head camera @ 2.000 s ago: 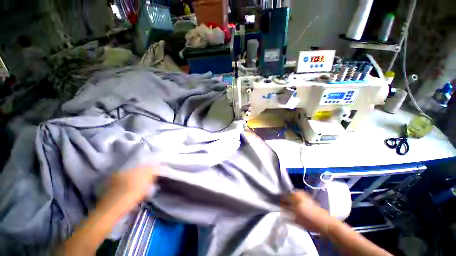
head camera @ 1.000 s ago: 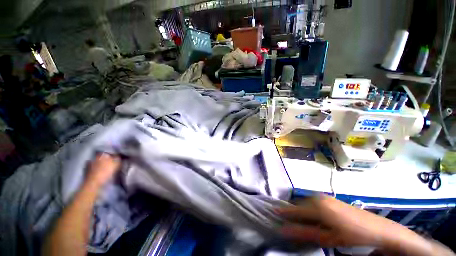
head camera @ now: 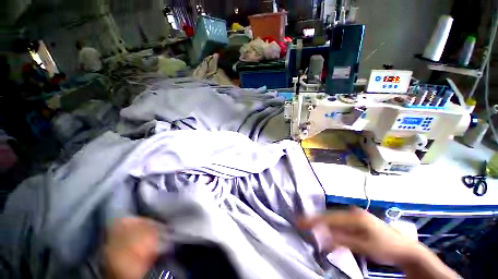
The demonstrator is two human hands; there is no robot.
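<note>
The large grey fabric lies heaped left of the sewing machine and hangs over the table's front edge. Part of it reaches the needle area at the machine's left end. My left hand is blurred at the lower left, on a raised, blurred fold of the fabric; its grip looks closed on it. My right hand is at the lower right, below the table edge, with its fingertips at the fabric's right side; blur hides whether they grip it.
Black scissors lie on the white table at the right. Thread cones stand behind the machine. A dark teal box stands behind the machine head. Bins and piled cloth are further back. A person is far back left.
My left hand has moved down and slightly right with the fabric, which now spreads wider across the front. My right hand has shifted slightly. The camera view has shifted a little.
</note>
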